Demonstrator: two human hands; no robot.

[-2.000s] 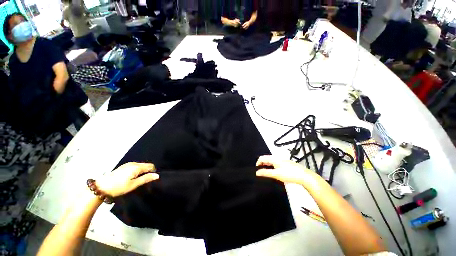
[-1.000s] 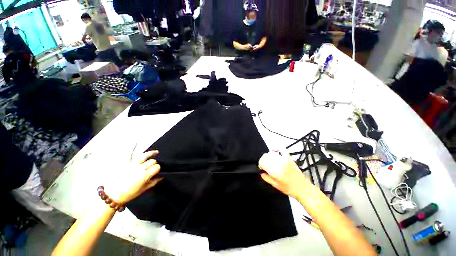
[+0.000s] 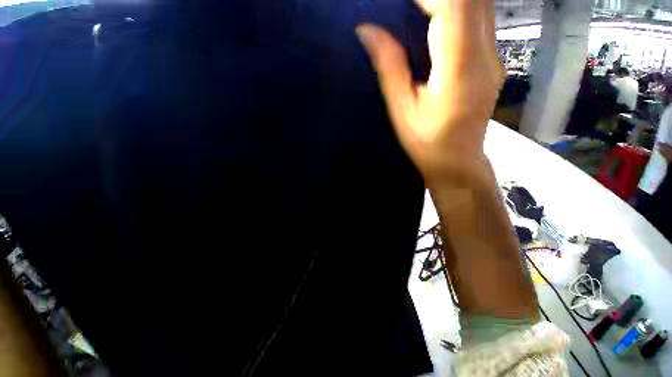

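The black skirt [image 3: 221, 184] is lifted up close in front of me and fills most of the left and centre of the view. A faint seam or crease line runs down its lower part, and a small pale glint shows near its top left. My right hand [image 3: 442, 81] is at the skirt's upper right edge, thumb over the cloth; its fingertips are cut off by the top of the picture. My left hand is out of the picture; only a dark, blurred piece of forearm shows at the lower left edge.
On the white table [image 3: 582, 195] at the right lie partly hidden black hangers [image 3: 429, 261], a black adapter [image 3: 523, 202], a white and dark spray gun [image 3: 593, 254], thread cones [image 3: 628, 309] and a blue and white can [image 3: 632, 339]. A red stool [image 3: 625, 171] and people stand beyond.
The skirt has come up off the table towards my face and now hides most of the table. My right hand has risen with it, and my left hand has left the picture.
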